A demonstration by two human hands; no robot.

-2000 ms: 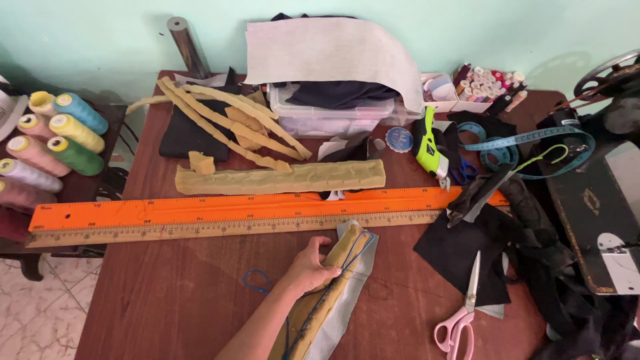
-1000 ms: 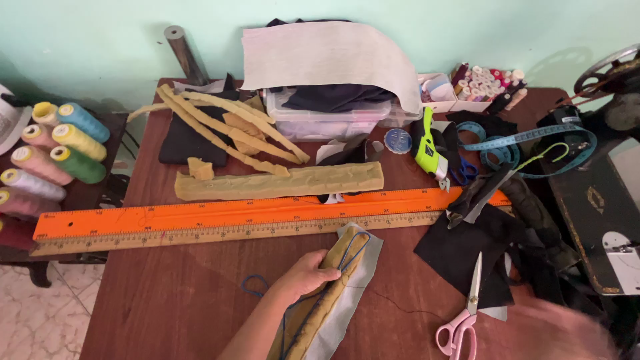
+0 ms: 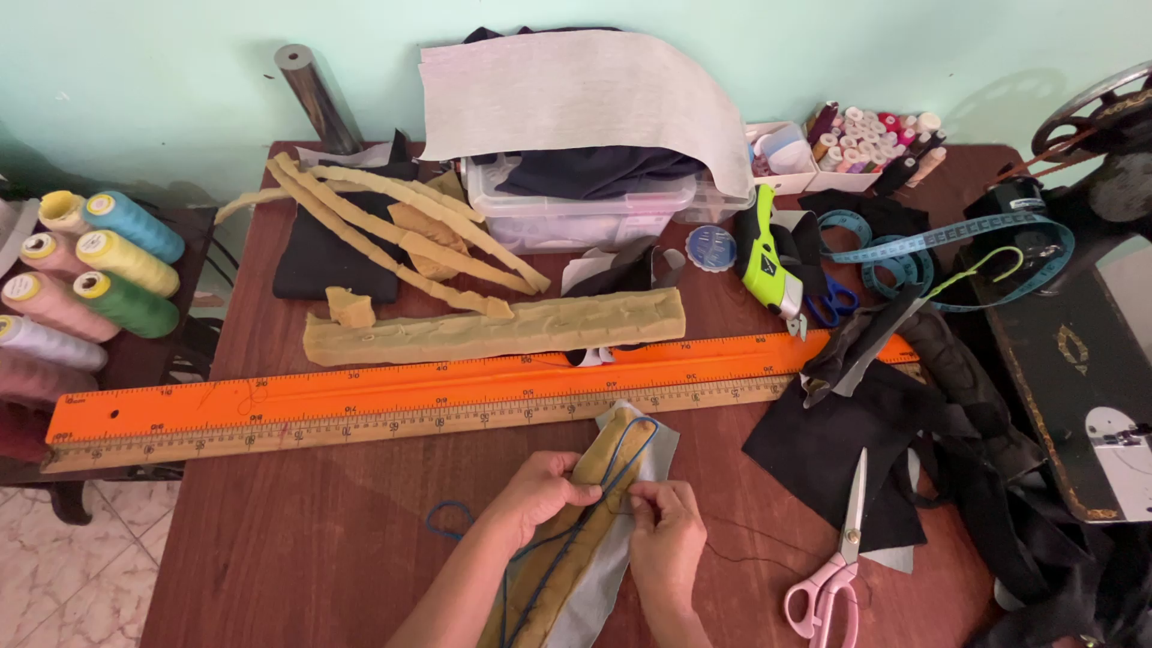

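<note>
A mustard fabric strip (image 3: 560, 549) lies slanted at the bottom centre over a light grey backing (image 3: 601, 576), with a looped blue cord (image 3: 576, 533) along it. My left hand (image 3: 540, 495) grips the strip's left side near its upper end, thumb on top. My right hand (image 3: 664, 538) is at the strip's right edge, thumb and forefinger pinched together; whether a needle is between them cannot be seen. A thin dark thread (image 3: 756, 535) runs from beside my right hand towards pink-handled scissors (image 3: 837, 567), which lie to the right.
Behind the hands lie a wooden ruler (image 3: 486, 416), an orange ruler (image 3: 297, 396) and another mustard strip (image 3: 495, 328). A plastic box (image 3: 576, 211) stands at the back. Black fabric (image 3: 828, 450), a blue tape measure (image 3: 945, 236) and a sewing machine (image 3: 1071, 360) are at right; thread cones (image 3: 126, 256) at left.
My right hand, a blur at the lower right one second ago, is now at the strip's right edge. My left hand stays on the strip.
</note>
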